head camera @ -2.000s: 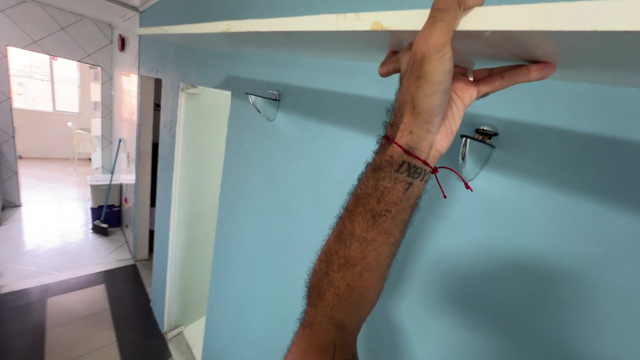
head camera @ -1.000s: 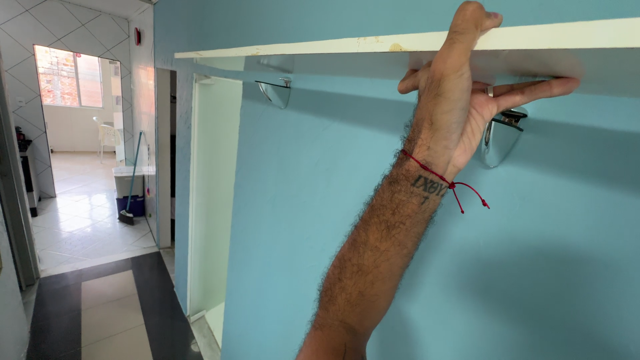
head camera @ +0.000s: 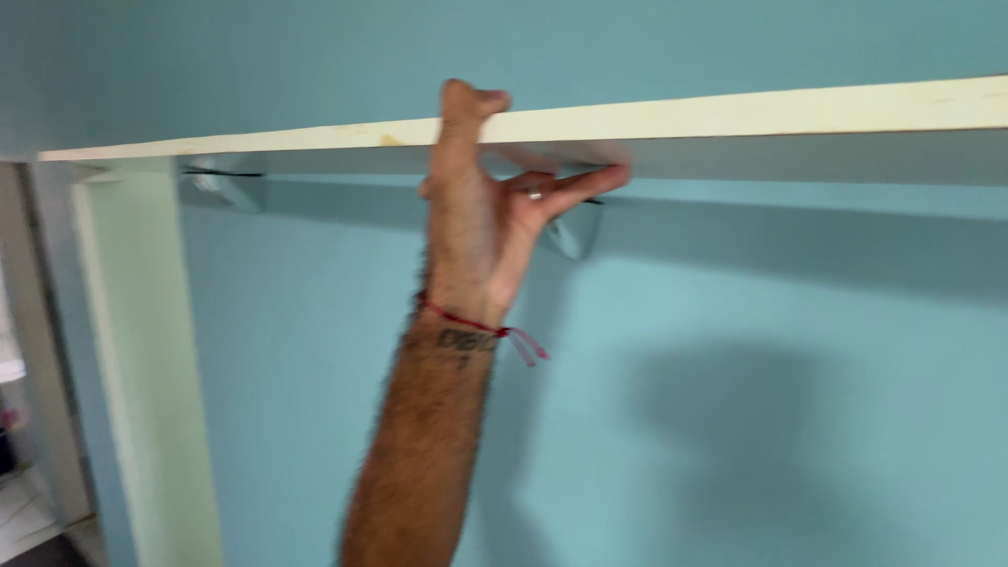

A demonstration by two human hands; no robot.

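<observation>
My left hand (head camera: 504, 173) holds a long white shelf board (head camera: 709, 116) by its front edge, with the thumb over the edge and the fingers spread against the underside. A ring is on one finger, and a red string bracelet (head camera: 465, 319) circles the wrist. Behind the fingers, a chrome shelf bracket (head camera: 573, 232) on the blue wall is partly hidden. Another chrome bracket (head camera: 228, 187) is on the wall below the left part of the board. Whether the board rests on either bracket cannot be told. My right hand is out of view.
A blue wall (head camera: 748, 354) lies behind the board. To the left, a pale green upright panel (head camera: 150, 354) stands below the board's left end. A doorway frame (head camera: 47, 331) and some floor tiles (head camera: 24, 504) show at the far left edge.
The view has swung right and blurred, so most of the hallway has left the frame. My left hand keeps its hold on the board's front edge.
</observation>
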